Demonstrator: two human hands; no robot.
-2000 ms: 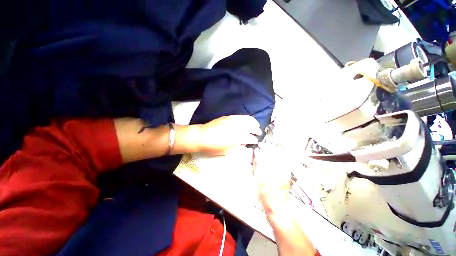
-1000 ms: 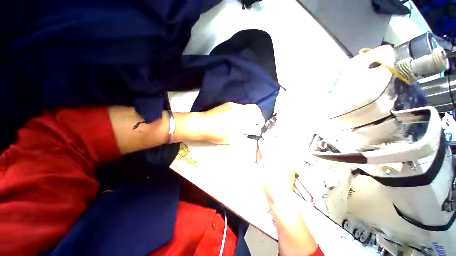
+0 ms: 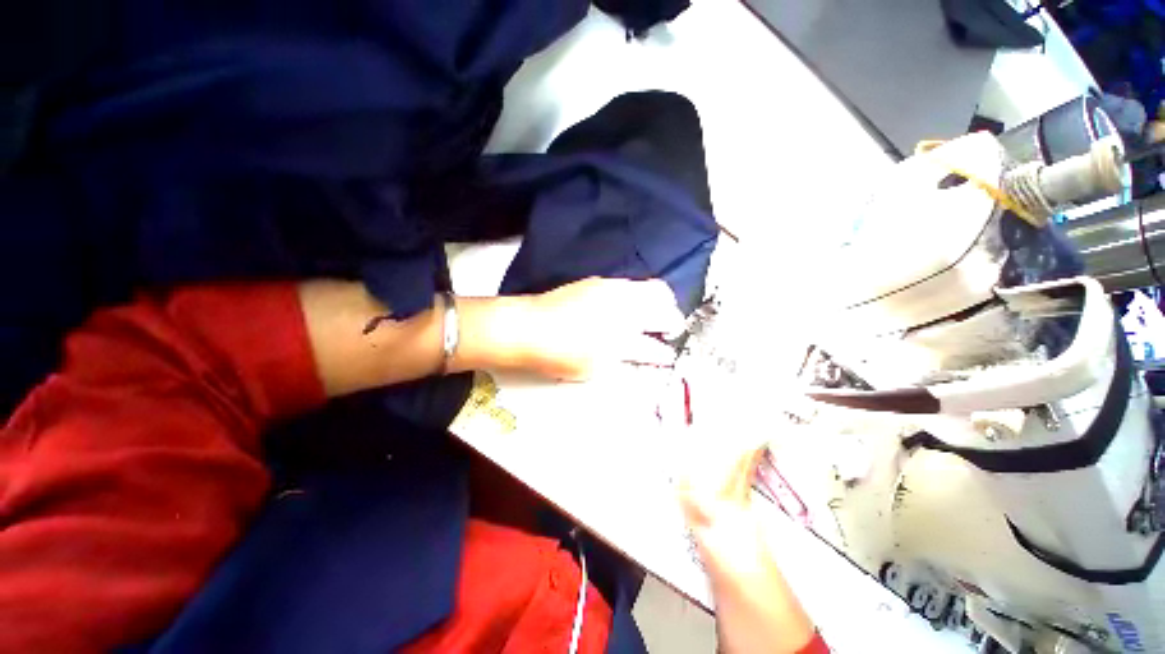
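Note:
A navy cloth piece point(image 3: 601, 217) lies on the white table, its right edge near the needle area. My left hand point(image 3: 601, 330) lies at the lower edge of this cloth, fingertips pointing right; glare washes them out. My right hand point(image 3: 728, 479) is to the lower right, largely overexposed, near the front of the machine bed. A thin red item point(image 3: 686, 401) shows between the hands; I cannot tell what holds it. A reddish pair of thin tools point(image 3: 782, 491) lies right of my right hand. The cream-white sewing machine point(image 3: 1022, 498) stands at the right.
A large heap of navy cloth point(image 3: 256, 141) fills the upper left. Shiny metal cylinders point(image 3: 1124, 243) and a pale thread spool point(image 3: 1083, 174) are behind the machine. A grey table surface point(image 3: 843, 64) is at the top. The table's front edge point(image 3: 581, 530) runs diagonally below my hands.
The view has shifted slightly. A red item now shows more clearly between the hands. My right hand's fingers have moved a little away from the left fingertips. The navy cloth stays by my left hand.

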